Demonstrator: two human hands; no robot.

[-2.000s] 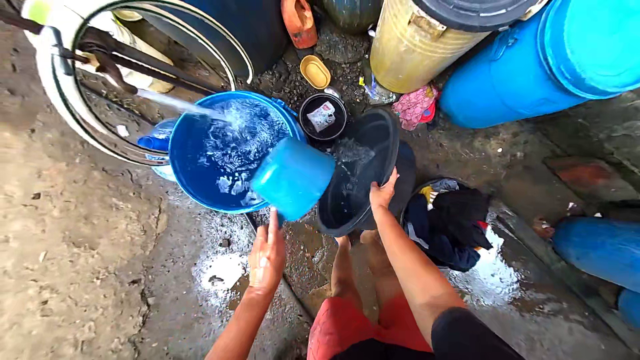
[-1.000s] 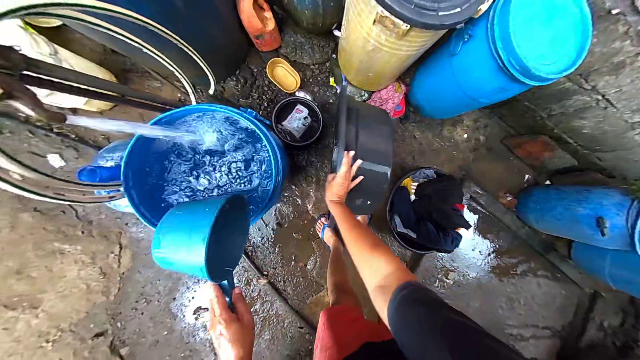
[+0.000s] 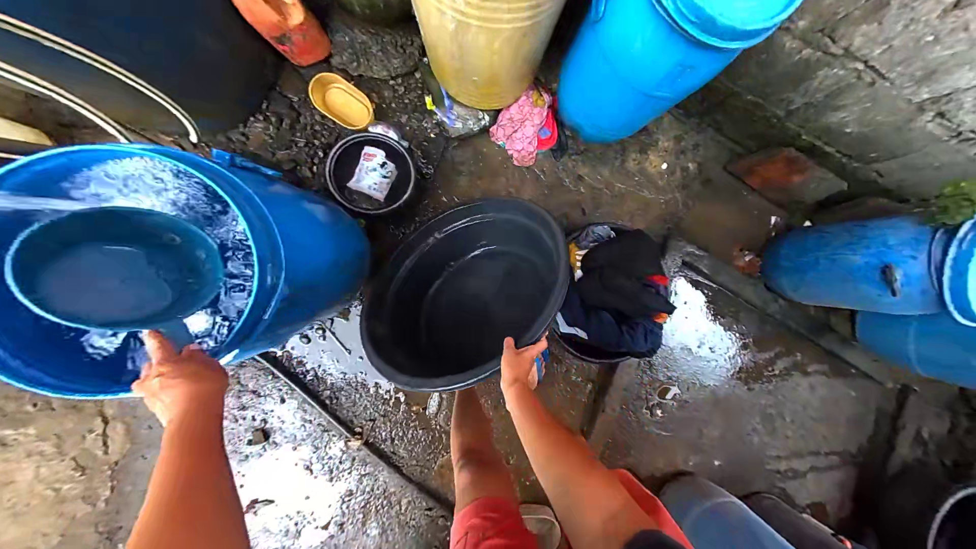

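My left hand (image 3: 181, 377) grips the handle of a blue plastic dipper (image 3: 114, 267), whose bowl is at the water inside a large blue drum (image 3: 324, 236) at the left. A stream of water (image 3: 46, 203) pours into the drum from the left edge. My right hand (image 3: 523, 364) holds the near right rim of a black plastic basin (image 3: 473, 293), tilted slightly with its hollow facing up. Right of the basin stands a smaller dark tub heaped with dark clothes (image 3: 621, 290). A small black basin (image 3: 371, 174) with a plastic packet (image 3: 374, 172) in it sits beyond, beside the drum.
A yellow oval tub (image 3: 341, 101), an orange container (image 3: 286, 30), a beige bin (image 3: 492, 46) and a lidded blue drum (image 3: 640, 69) stand at the far side. A pink cloth (image 3: 522, 126) lies by the bin. Blue drums (image 3: 854, 267) lie at the right. The concrete ground (image 3: 724, 427) is wet.
The dipper, earlier held near the drum's edge, is now over the drum at the water. The black basin has turned from on its side to hollow up. The view has moved closer.
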